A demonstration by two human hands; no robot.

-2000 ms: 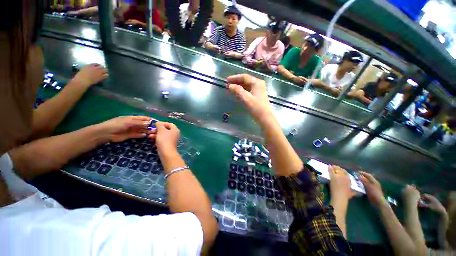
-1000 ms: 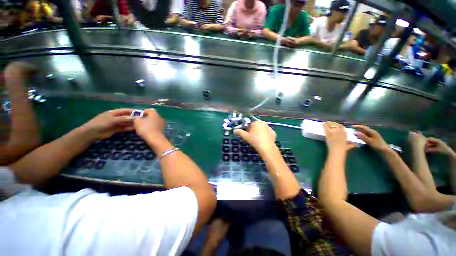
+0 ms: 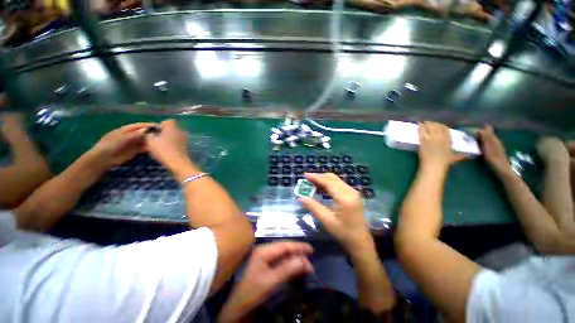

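Observation:
My right hand (image 3: pixel 337 205) holds a housing with board (image 3: pixel 305 188) between thumb and fingertips, its green face and pale rim showing. My left hand (image 3: pixel 274 268) is blurred, low in front of me, with fingers loosely curled and nothing visible in it. Black covers (image 3: pixel 310 160) lie in rows in the clear tray (image 3: pixel 277 217), partly hidden behind my right hand. The tray's near part is shiny, with no covers visible. Piled units (image 3: pixel 299 134) lie in a white-silver heap behind the tray.
A neighbour's hands (image 3: pixel 135 144) work over another tray at left. At right a neighbour's hand (image 3: pixel 435 144) rests on the white power strip (image 3: pixel 401 135), whose cord runs behind the heap. Small units (image 3: pixel 246 94) lie on the dark strip beyond.
My right hand has moved from the heap back towards me and now holds a housing. My left hand has come up into view. The camera has tilted down.

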